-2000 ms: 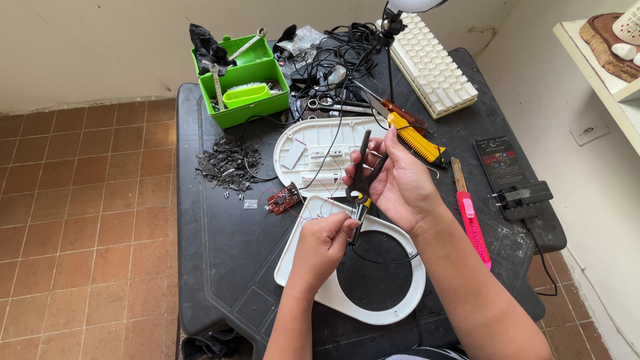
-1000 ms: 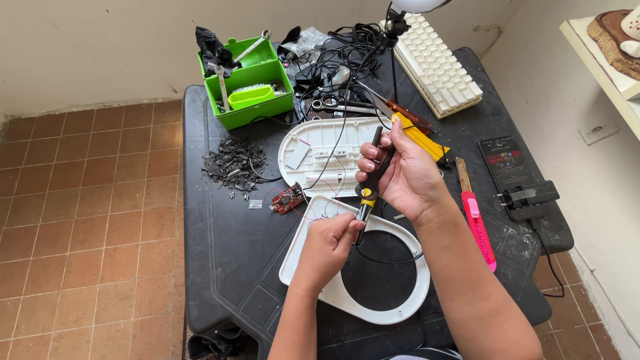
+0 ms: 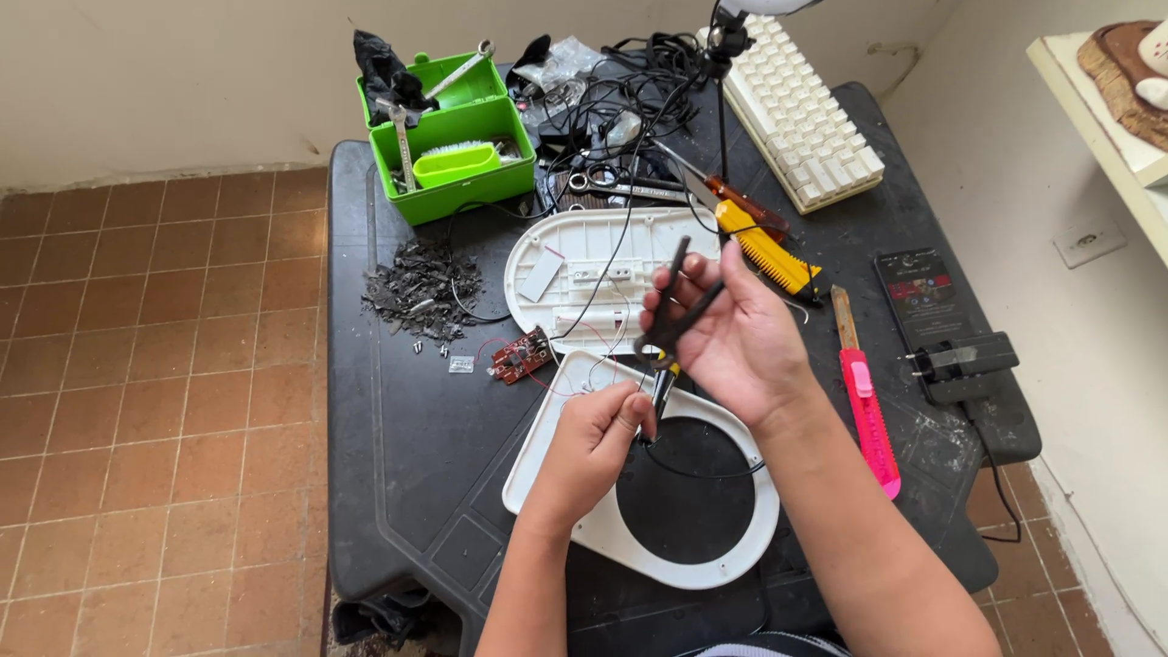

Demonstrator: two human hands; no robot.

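Note:
My right hand holds black-handled pliers, their handles spread and their jaws pointing down toward my left hand. My left hand pinches something small and thin, perhaps a wire end, at the jaws; the fingers hide it. Below both hands lies a white plastic ring-shaped housing with a round opening. Behind it rests a white plastic cover with its ribbed inside up. A reddish-brown circuit board with thin wires sits left of my hands, beside a small clear piece.
A green toolbox, black debris, tangled cables and wrenches lie behind. On the right are a white keyboard, a yellow-handled tool, a pink utility knife, a phone and a black power adapter.
The pliers' handles stood apart two seconds ago, were squeezed together one second ago, and are spread again now. My left hand stays near the jaws.

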